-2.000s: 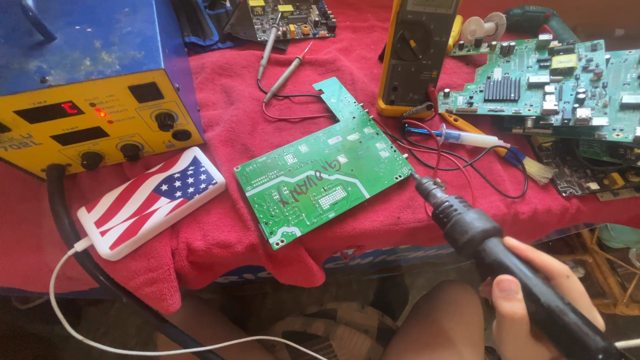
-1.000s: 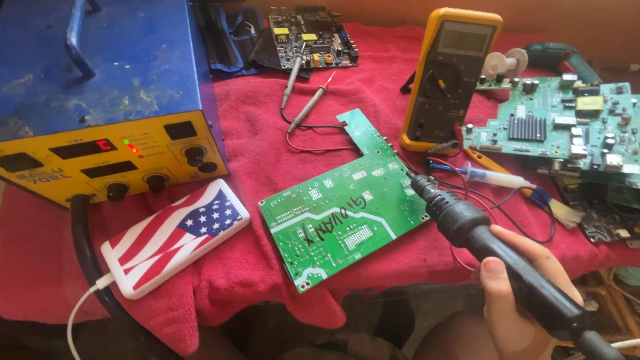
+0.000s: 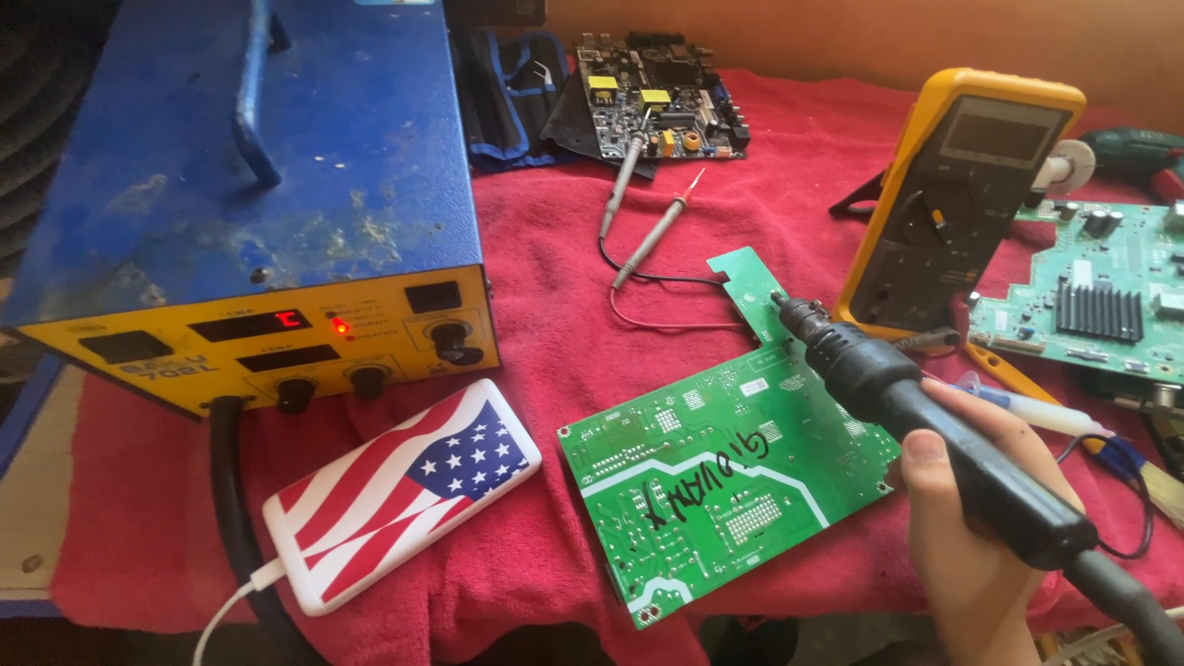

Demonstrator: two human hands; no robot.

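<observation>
My right hand (image 3: 980,527) grips the black handle of a hot-air gun (image 3: 934,435). The gun's metal nozzle points up and left, over the narrow upper arm of a green circuit board (image 3: 684,499); whether it touches cannot be told. The board lies solder side up on a red cloth and bears black handwriting. To its left is a white power bank (image 3: 398,499) with a flag print and a white cable plugged in. The blue and yellow rework station (image 3: 277,185) stands behind the power bank, a red display and light lit. My left hand is not in view.
A yellow-framed multimeter (image 3: 962,203) stands upright behind the gun; its test probes (image 3: 657,231) lie on the red cloth (image 3: 546,240). Another circuit board (image 3: 661,97) and a blue-edged tool pouch (image 3: 518,97) are at the back. At right are a heatsinked board (image 3: 1101,305), a syringe (image 3: 1027,407) and a brush (image 3: 1156,486).
The hot-air gun's nozzle has moved from the green board's right edge to its narrow upper arm. The view has shifted and shows more of the station.
</observation>
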